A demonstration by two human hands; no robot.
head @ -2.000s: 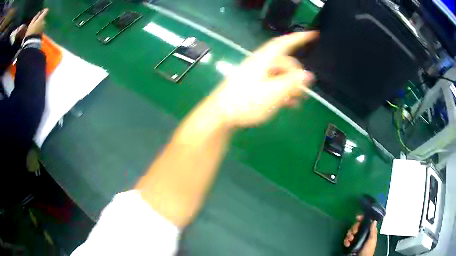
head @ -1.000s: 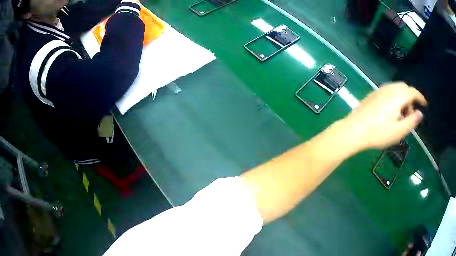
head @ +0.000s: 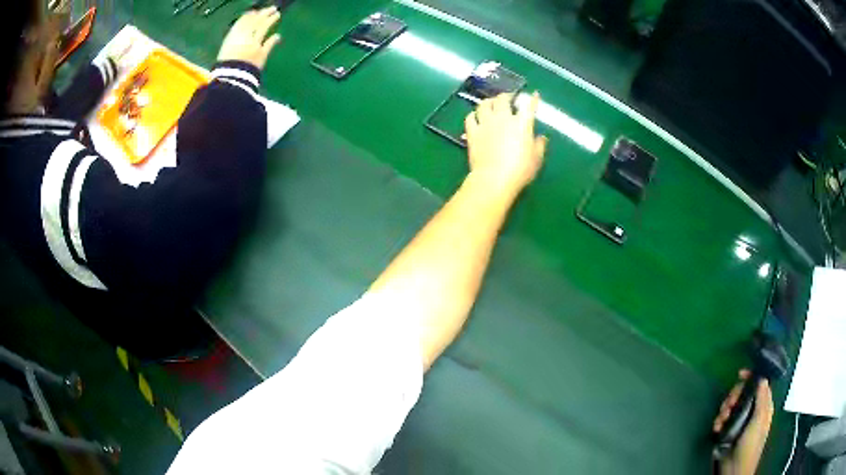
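Observation:
Dark phone frames lie on the shiny green belt [head: 686,250]. My left hand [head: 504,139] is over the near right side of the middle phone frame [head: 447,119], fingers bent at its edge; whether it grips the frame is unclear. Another phone frame [head: 594,210] lies right of my hand, with a small white label at its near end. A further phone frame [head: 336,57] lies up and left. My right hand [head: 753,422] is at the lower right, closed around the grip of a black handheld scanner [head: 768,354].
A person in a dark striped jacket [head: 158,223] stands at left, one hand reaching the belt. An orange tray [head: 167,107] with small parts lies on white paper [head: 280,121]. A white sheet [head: 821,348] is at right, a black panel [head: 733,83] behind the belt.
My left hand has moved from beyond the belt's far side back to a phone frame. The neighbour's hand has reached towards the belt. The view has shifted; the scanner shows more fully.

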